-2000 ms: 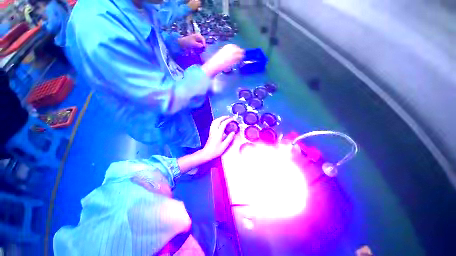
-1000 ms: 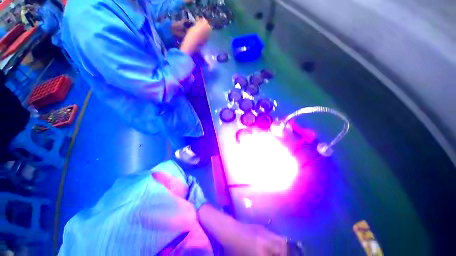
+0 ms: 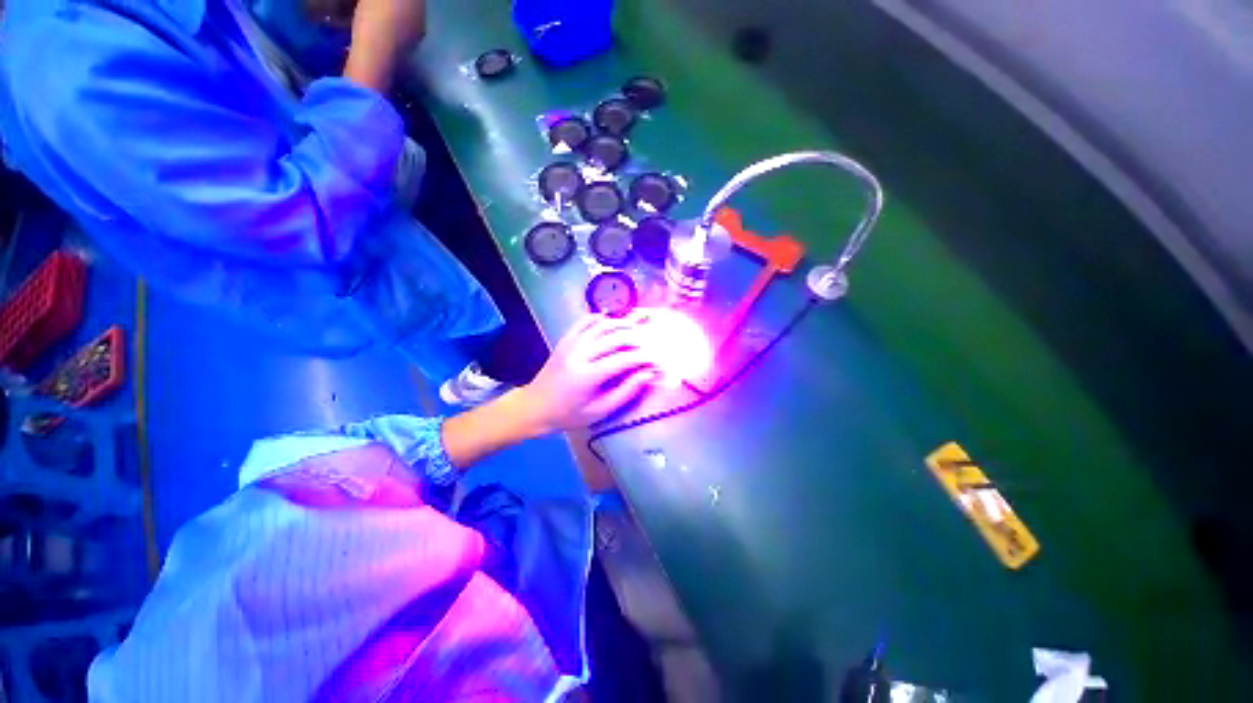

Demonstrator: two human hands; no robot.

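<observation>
My left hand (image 3: 594, 374) reaches in from the lower left, palm down, with its fingertips at the bright pink-white glow under the lamp. Glare hides what lies under the fingertips. The gooseneck lamp (image 3: 689, 261) has a ribbed metal head and a bent silver neck. An orange-red frame (image 3: 776, 253) lies beside it. Round black housings (image 3: 601, 201), several with clear crinkled film at their edges, lie in a cluster beyond my hand. The nearest housing (image 3: 610, 291) is just above my fingers. My right hand is not in view.
The silver lamp base (image 3: 827, 283) and its black cord lie on the green bench (image 3: 811, 536). A yellow holder (image 3: 981, 505) lies at right. White scrap (image 3: 1066, 677) and a dark object (image 3: 866, 680) are at the bottom edge. A blue bin (image 3: 565, 30) and another person's arm (image 3: 381, 41) are at the top.
My left hand has moved from the lower right back to the lamp. The view has shifted, the glow looks smaller, and the yellow holder shows whole. The fingertip at the bottom right earlier is gone.
</observation>
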